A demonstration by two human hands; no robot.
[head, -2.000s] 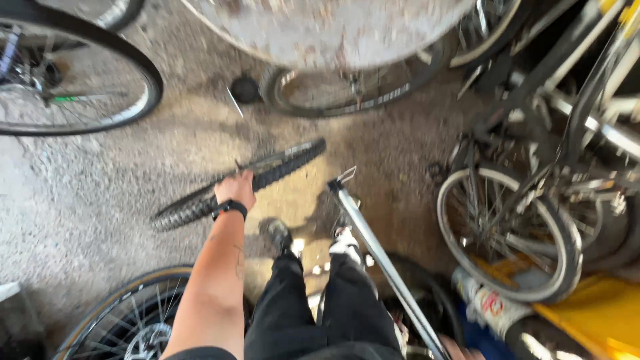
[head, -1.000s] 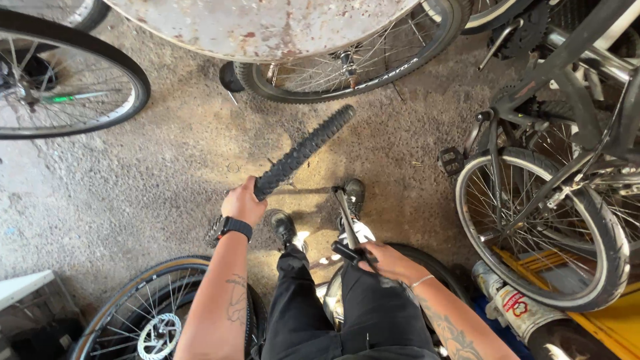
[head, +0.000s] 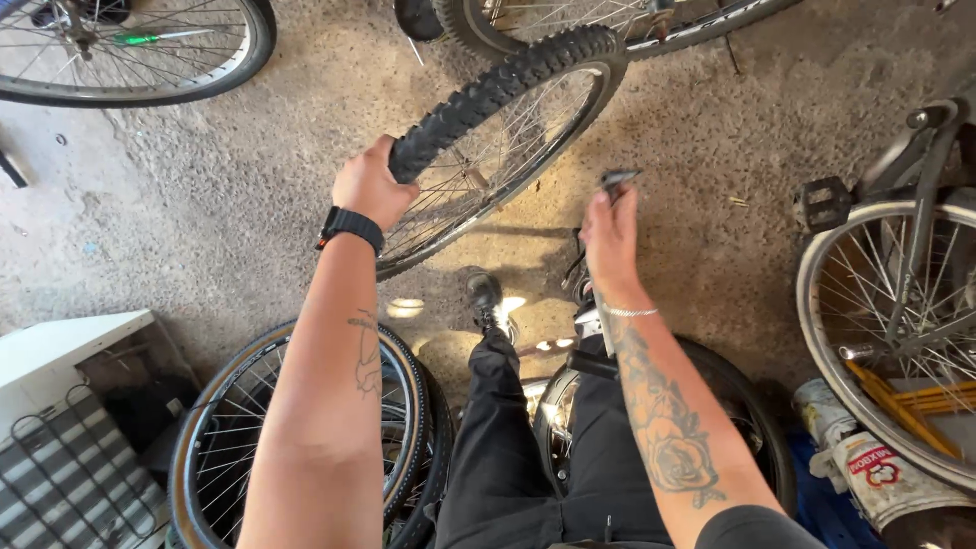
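My left hand (head: pixel 374 183) grips the knobbly tyre of a bicycle wheel (head: pixel 503 84), which leans tilted above the ground with its spokes and rim showing below the tread. To the right of that wheel, my right hand (head: pixel 611 229) holds a small dark fitting (head: pixel 619 177) between thumb and fingers; it looks like the head of a pump hose, but blur leaves this unsure. The black handle of a floor pump (head: pixel 593 364) lies by my right forearm, against my leg, with its foot near my shoe partly hidden.
Another wheel (head: pixel 709 30) lies at the top, beside a black round container (head: pixel 418 19). A wheel with a green-handled screwdriver (head: pixel 137 38) is upper left. Stacked wheels (head: pixel 183 457) and a wire rack (head: pixel 69 473) stand lower left. A bicycle (head: pixel 816 290) and dirty buckets (head: pixel 877 465) are at right.
The pump, held out in my right hand two seconds ago, now stands by my leg. My right hand has moved forward from its handle and holds the small fitting. The wheel shows more of its side.
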